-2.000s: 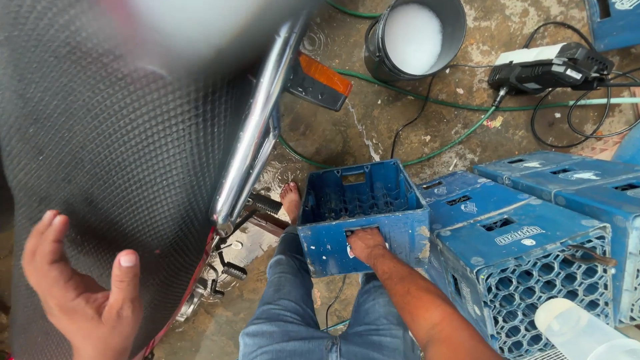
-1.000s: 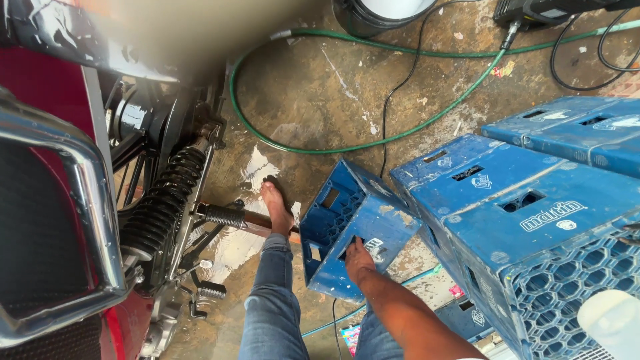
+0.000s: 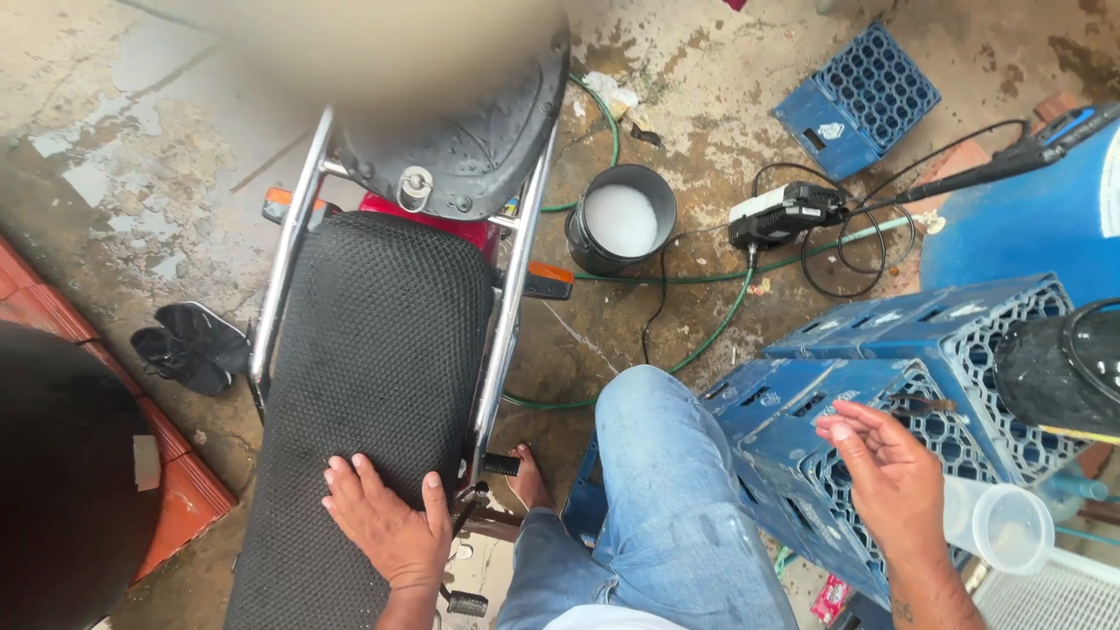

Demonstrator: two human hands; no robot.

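Note:
My left hand (image 3: 389, 522) lies flat with spread fingers on the black mesh-covered seat (image 3: 385, 332) of a motorcycle. Chrome rails (image 3: 507, 328) run along both sides of the seat. My right hand (image 3: 888, 468) is raised over the stacked blue plastic crates (image 3: 801, 394), its fingers a little bent and nothing in it. Just right of its wrist stands a translucent plastic container (image 3: 1013, 528). One blue crate (image 3: 584, 503) on the floor shows only in part, hidden behind my jeans-covered leg.
A black bucket of suds (image 3: 621, 219) stands beyond the seat, near a pressure washer (image 3: 786, 214) with a green hose (image 3: 722, 322) and cables. Black shoes (image 3: 192, 346) lie at left. Another blue crate (image 3: 857, 101) and a blue barrel (image 3: 1032, 210) are at upper right.
My right hand has let go of the floor crate and is now raised over the stacked crates. My left hand, raised two seconds ago, now rests on the seat. The view has shifted strongly.

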